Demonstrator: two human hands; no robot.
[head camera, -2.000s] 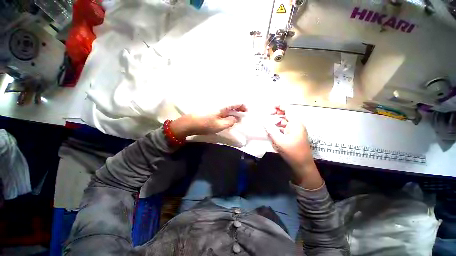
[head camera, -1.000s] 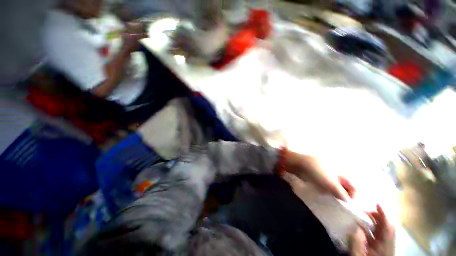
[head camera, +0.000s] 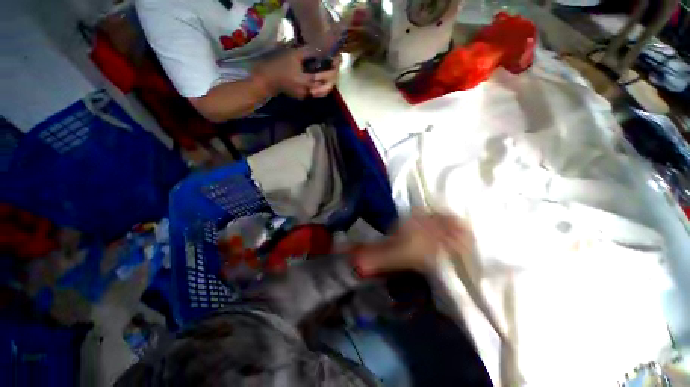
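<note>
A large white fabric pile (head camera: 545, 204) lies crumpled over the white table, partly washed out by glare. My left hand (head camera: 435, 240) is blurred at the table's near edge, over the left border of the fabric. Its fingers cannot be made out, so I cannot tell whether it grips the cloth. A red bracelet is on the wrist. My right hand is not in view. A small piece of metal machine part (head camera: 649, 376) shows at the bottom right edge.
A blue openwork crate (head camera: 198, 261) left of the table holds beige cloth (head camera: 295, 170) and bags. A seated person (head camera: 234, 53) holds a dark object. A red plastic bag (head camera: 484, 57) lies beside a second sewing machine (head camera: 420, 34). More blue crates stand far left.
The view has swung left, away from the sewing machine head. My left hand has moved to the fabric's left border. My right hand has gone out of the picture.
</note>
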